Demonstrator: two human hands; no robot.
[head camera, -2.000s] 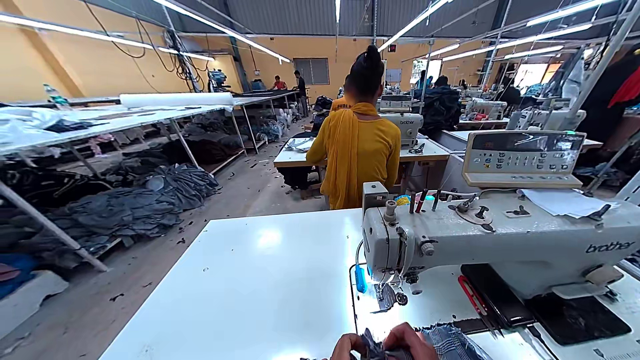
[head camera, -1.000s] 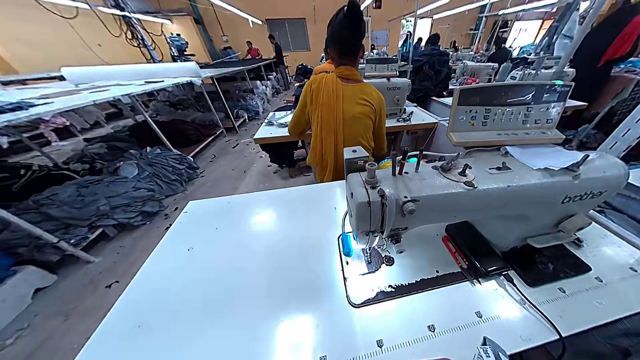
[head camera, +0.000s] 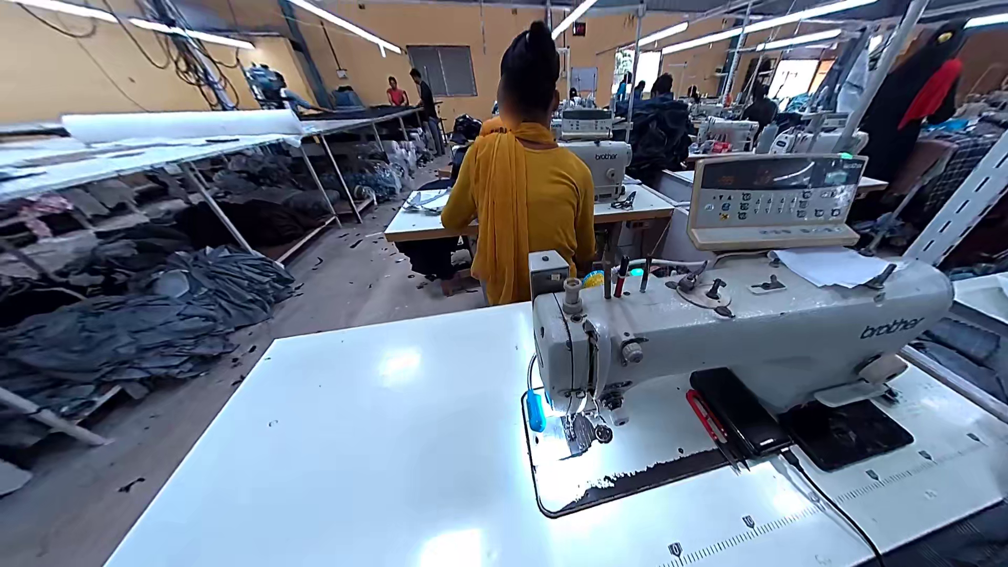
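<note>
Neither of my hands shows in the head view now. A white Brother industrial sewing machine (head camera: 740, 323) stands on the right half of a white sewing table (head camera: 378, 441). Its presser foot (head camera: 581, 433) is at the left end under a lit lamp, with a blue piece (head camera: 536, 411) hanging beside it. A black phone (head camera: 739, 411) with a cable lies in front of the machine arm, next to red-handled thread snips or tweezers (head camera: 706, 416). A flat black device (head camera: 849, 433) lies to their right. White paper (head camera: 835, 266) rests on top of the machine, before the control panel (head camera: 776, 197).
A person in a yellow top (head camera: 535, 205) sits ahead, facing away, at another sewing table (head camera: 417, 228). Heaps of dark grey cloth (head camera: 157, 315) lie on the left below a long table (head camera: 157, 161). A perforated metal post (head camera: 965, 205) stands at the right.
Two seconds ago both hands held denim cloth at the near edge, before the machine; they and the cloth are out of view now. The view has shifted.
</note>
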